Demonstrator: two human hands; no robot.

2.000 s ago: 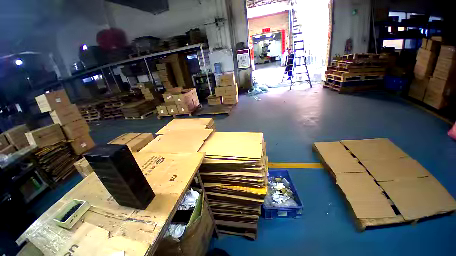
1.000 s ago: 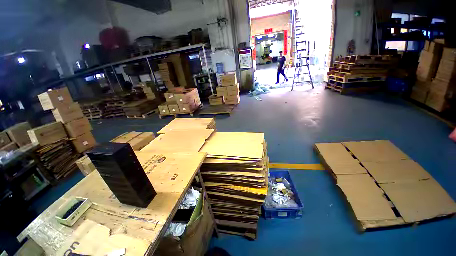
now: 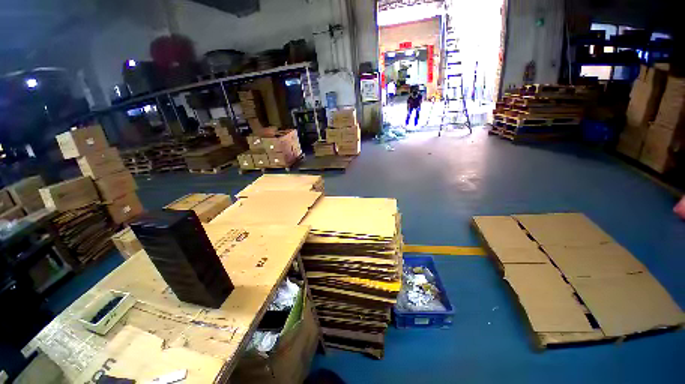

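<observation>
Neither of my hands is in view. A tall black box or stack of black boxes (image 3: 184,259) stands upright on the cardboard-covered bench (image 3: 263,247). A small pale tray (image 3: 107,312) with dark contents lies left of it, near the bench's left edge. A thin white strip (image 3: 170,377) and a small dark flat thing (image 3: 115,380) lie at the bottom edge of the picture, on the bench's near part.
An open waste carton (image 3: 289,349) stands under the bench edge. Beyond are a stack of flattened cartons (image 3: 349,281), a blue crate (image 3: 424,319) and palletised cardboard (image 3: 574,274). A person (image 3: 414,105) and a stepladder (image 3: 455,97) are in the bright doorway.
The person in the doorway has moved a little to the left. The small dark flat thing now shows at the bottom edge, and more of the white strip shows. The black box stands as before.
</observation>
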